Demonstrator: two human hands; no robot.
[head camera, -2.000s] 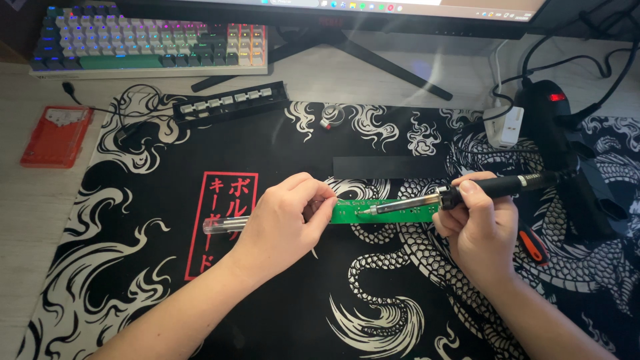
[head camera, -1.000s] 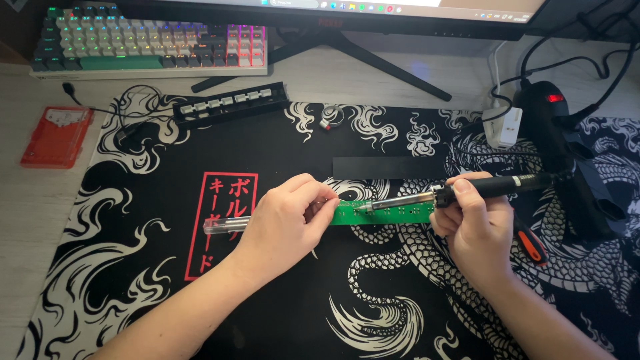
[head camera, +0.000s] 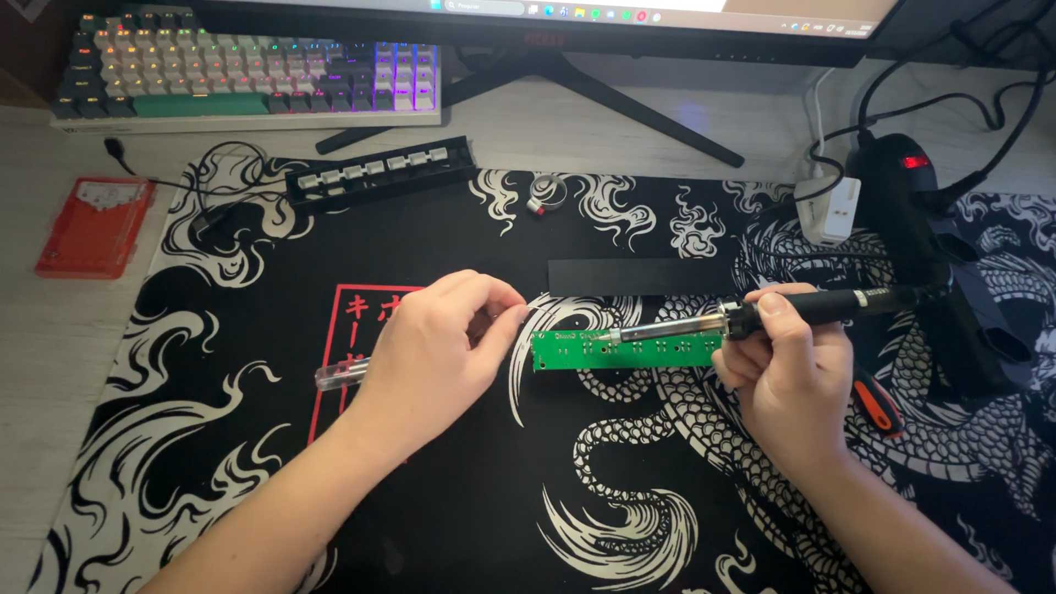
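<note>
My right hand (head camera: 788, 359) grips the black handle of a soldering iron (head camera: 672, 327), whose tip points left over a narrow green circuit board (head camera: 643, 356); whether it touches cannot be told. The board lies on the patterned desk mat, its right end beside my right fingers. My left hand (head camera: 450, 342) pinches thin wire, probably solder, between thumb and forefinger, just left of the board. A clear tube (head camera: 340, 374) sticks out on the left side of that hand, its other end hidden behind it.
Behind the board lies a flat black strip (head camera: 635, 277). Farther back are a black case with white keys (head camera: 379, 172), a small coil (head camera: 547, 196), a keyboard (head camera: 247, 74) and a monitor stand (head camera: 569, 74). A red box (head camera: 95, 229) is left; a power strip (head camera: 916, 239) and orange-black handle (head camera: 877, 404) are right.
My left hand has drawn back slightly left, off the board's left end, which now shows. The iron remains over the board.
</note>
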